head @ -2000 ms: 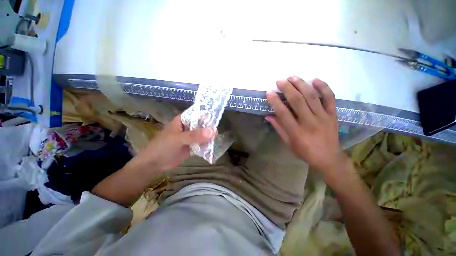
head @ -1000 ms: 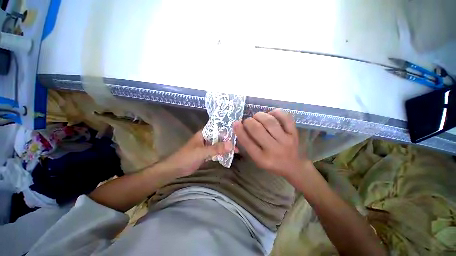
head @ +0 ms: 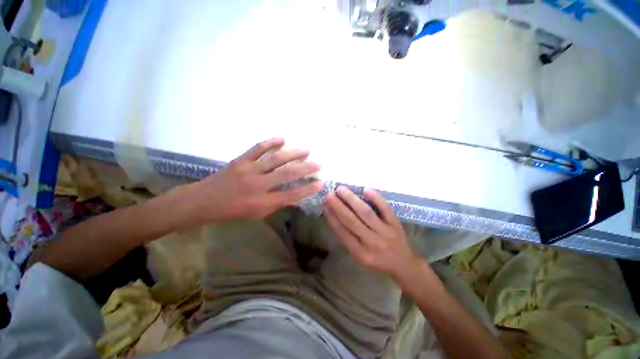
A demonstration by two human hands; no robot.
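Observation:
A small part of the white lace trim [head: 311, 201] shows at the table's front edge between my hands; the part on the tabletop is lost in bright glare. My left hand [head: 261, 184] lies palm down over the table edge, fingers spread, with the lower fingertips on the lace. My right hand [head: 368, 235] is just right of it, fingers bent together, fingertips at the lace's right side. Both thumbs' grips are hidden.
The presser foot and needle area [head: 398, 34] is at the top. Snips with blue handles [head: 551, 160] lie near the black phone [head: 579, 203] at the right edge. Measuring tape [head: 449, 219] runs along the front. Yellowish fabric [head: 561, 298] is heaped below.
My left hand has moved from below the edge, where it held the lace's hanging end, up over the table edge. The view has shifted, bringing the needle area in. Less lace shows.

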